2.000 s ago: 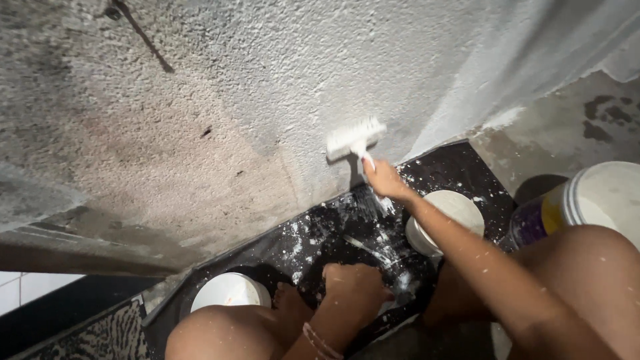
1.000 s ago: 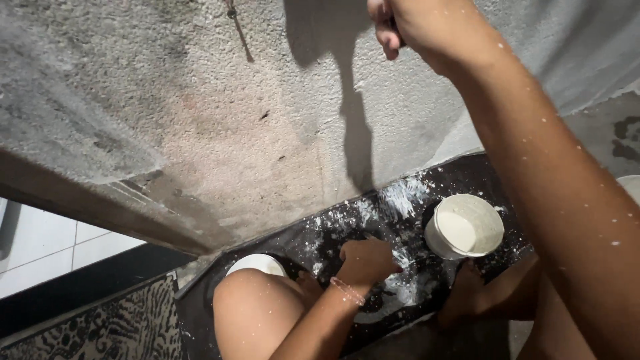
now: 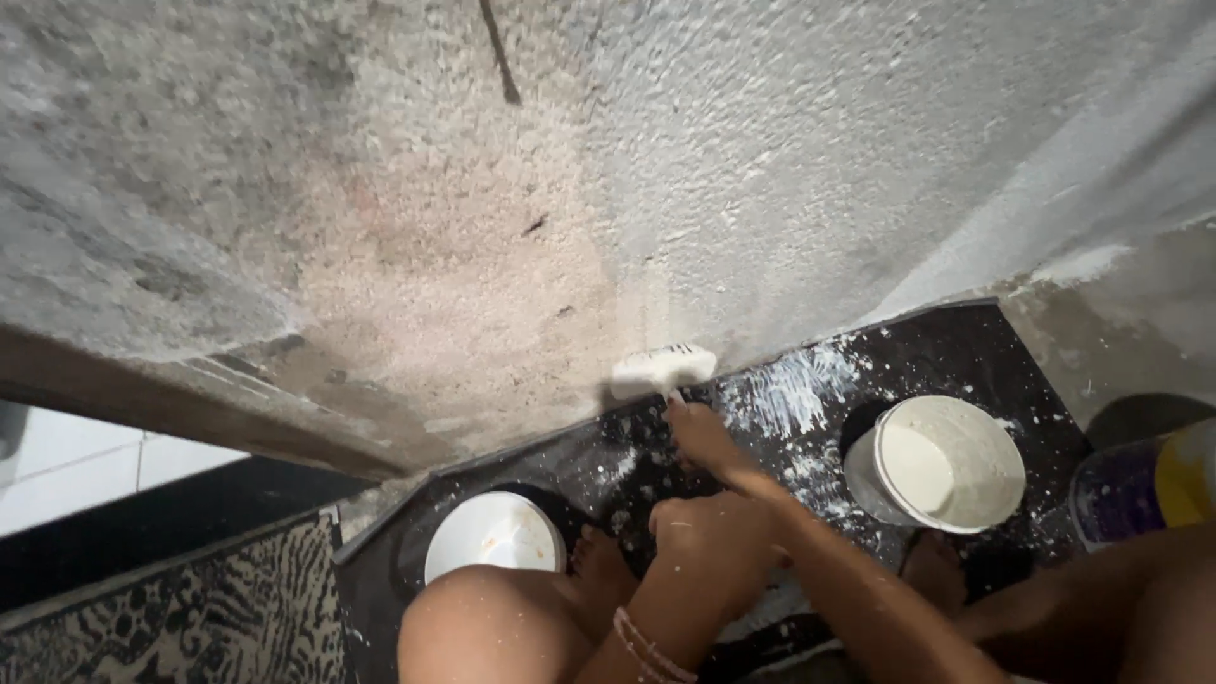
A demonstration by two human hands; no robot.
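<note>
My right hand (image 3: pixel 705 439) grips the handle of a wide white paintbrush (image 3: pixel 665 370), whose bristles lie against the foot of the rough plaster wall (image 3: pixel 760 171), just above the dark sheet's edge. Nearer to me, my left hand (image 3: pixel 717 537) hangs over the sheet, with a beaded bracelet at the wrist; its fingers are curled and mostly out of sight, so whether it holds anything cannot be told. To the right stands a white plastic bucket (image 3: pixel 983 465) with white paint in it.
A dark sheet (image 3: pixel 988 361) splashed with white covers the floor along the wall. A white round container (image 3: pixel 484 532) stands by my left knee. A purple and yellow bucket (image 3: pixel 1135 480) is at the right edge. At lower left lie a patterned mat (image 3: pixel 237 617) and white tiles (image 3: pixel 76 465).
My right hand has come down from high on the wall to its foot. Two seconds ago the brush was against the wall farther right. The left hand stays low over the sheet.
</note>
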